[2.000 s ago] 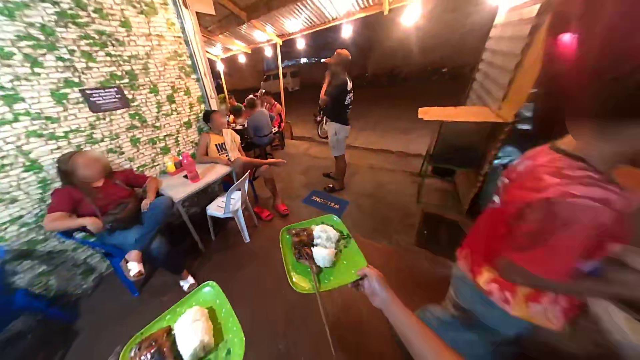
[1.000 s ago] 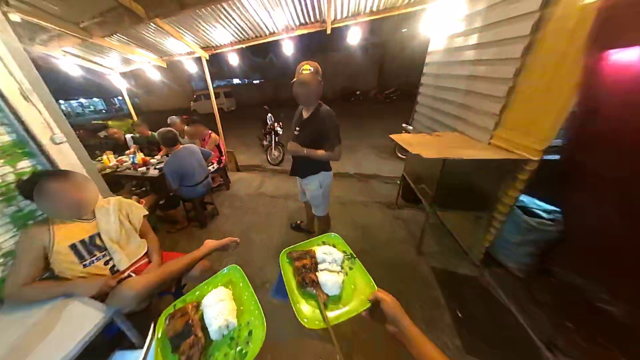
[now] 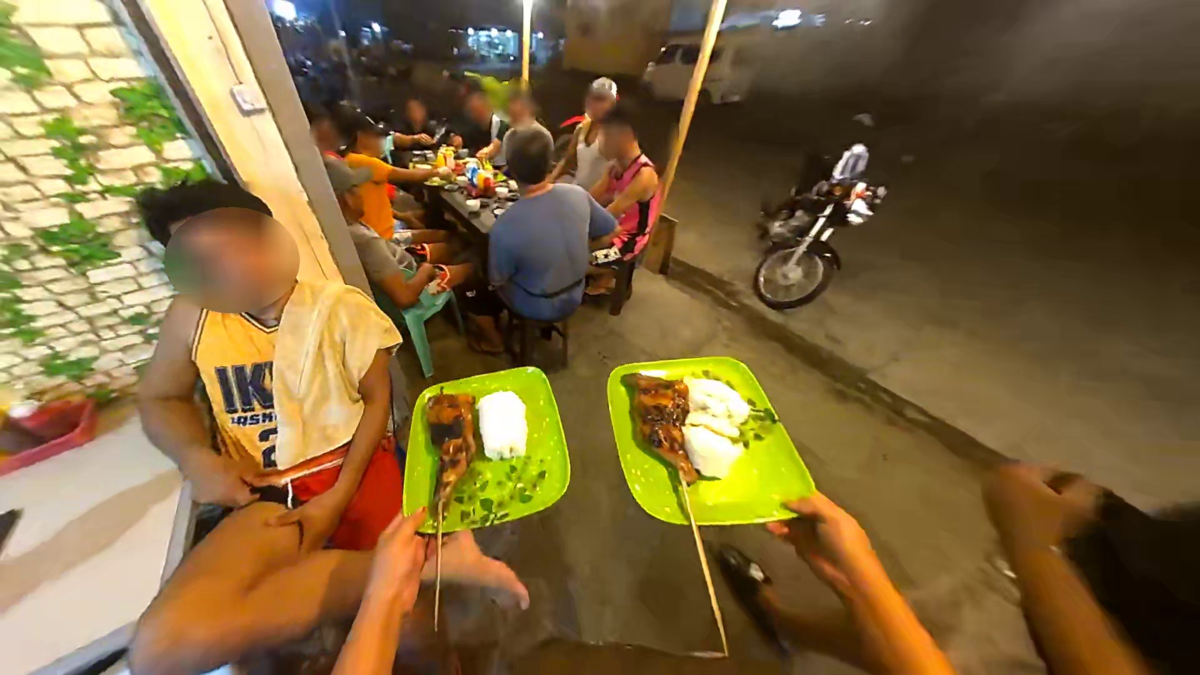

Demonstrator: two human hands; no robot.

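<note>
My left hand (image 3: 401, 555) grips the near left corner of a green square plate (image 3: 555, 469), which bears skewered grilled meat (image 3: 452, 441) and a block of white rice (image 3: 502, 424). A second green plate (image 3: 778, 478) is held at its near right corner by my right hand (image 3: 827, 536). On it lie grilled meat (image 3: 660, 412) at the left and mounds of white rice (image 3: 714, 436) at the right. Both plates are roughly level and apart, with leaf patterns showing. From each piece of meat a thin stick juts over the plate's near edge.
A seated person (image 3: 300, 375) is close at left beside a white table (image 3: 84, 544); their bare foot reaches below the left plate. People sit around a long table (image 3: 473, 211) ahead. A motorcycle (image 3: 797, 248) stands beyond the curb. Another person's arm (image 3: 1050, 562) is at lower right.
The view has swung left and nearer the long table. My left hand now shows at its plate. The standing person in dark shirt and light shorts no longer stands ahead in view.
</note>
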